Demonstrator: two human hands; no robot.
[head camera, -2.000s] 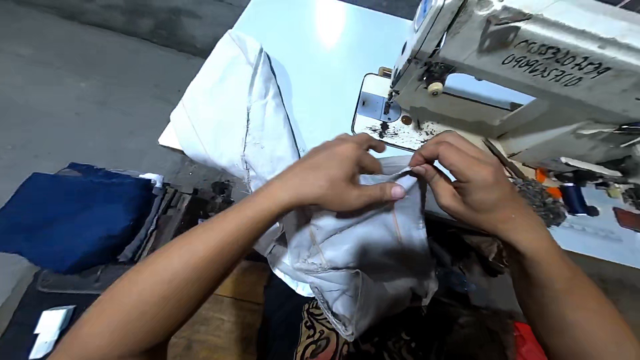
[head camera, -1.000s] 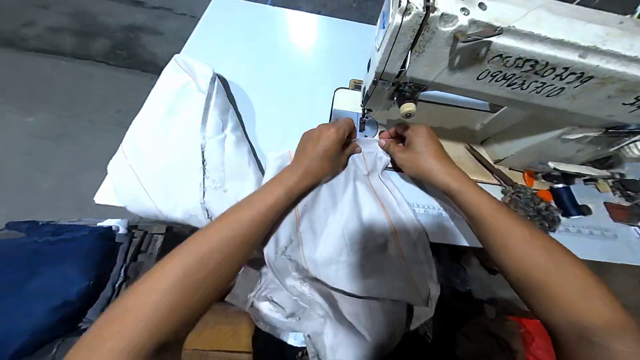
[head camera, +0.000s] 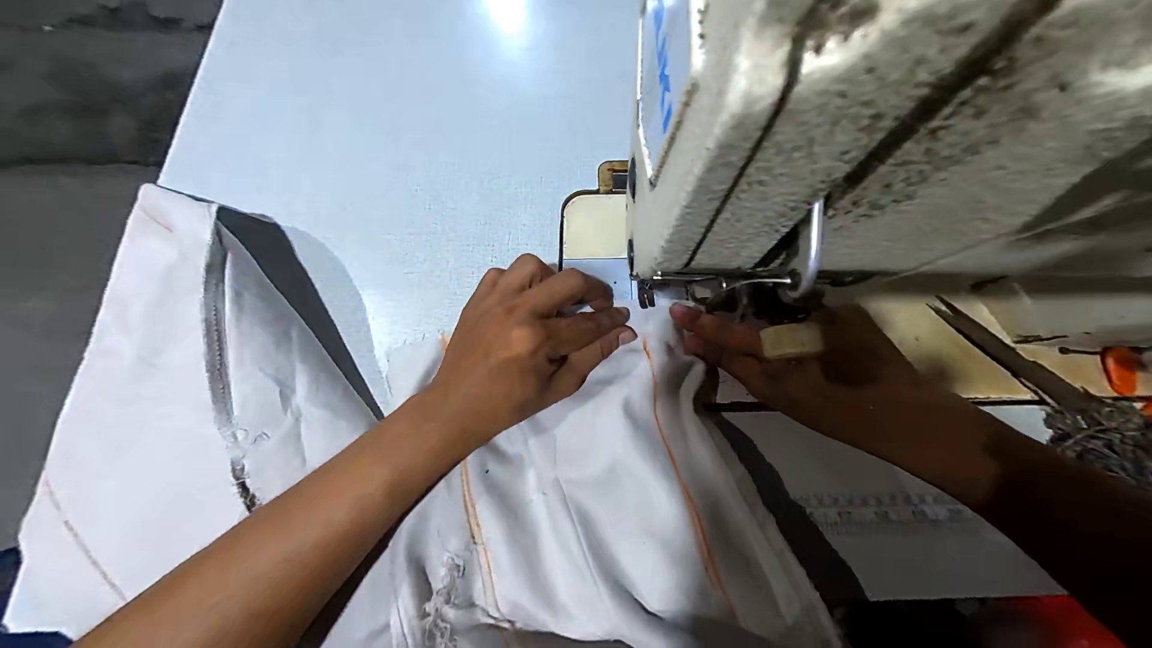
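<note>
White fabric with orange stitch lines (head camera: 585, 504) runs up to the presser foot (head camera: 646, 293) of a sewing machine (head camera: 864, 135). My left hand (head camera: 540, 337) lies on the fabric just left of the foot, fingers bent, thumb and fingertips on the cloth. To the right of the foot, my right hand (head camera: 765, 351) pinches the fabric's edge between thumb and fingers, partly in the machine's shadow. Another part of the white fabric, with a frayed dark seam (head camera: 216, 342), spreads over the table at left. The needle is hard to make out.
The pale blue table (head camera: 405, 117) carries the machine. Scissors (head camera: 1008, 351) lie on the machine bed at right, by a bundle of grey threads (head camera: 1102, 441) and an orange object (head camera: 1120, 371). A printed measuring scale (head camera: 882, 511) shows on the table; something red is at lower right.
Two seconds ago both hands held the fabric short of the machine; it then moved up to the presser foot, where both hands remain. The view is now much closer to the machine.
</note>
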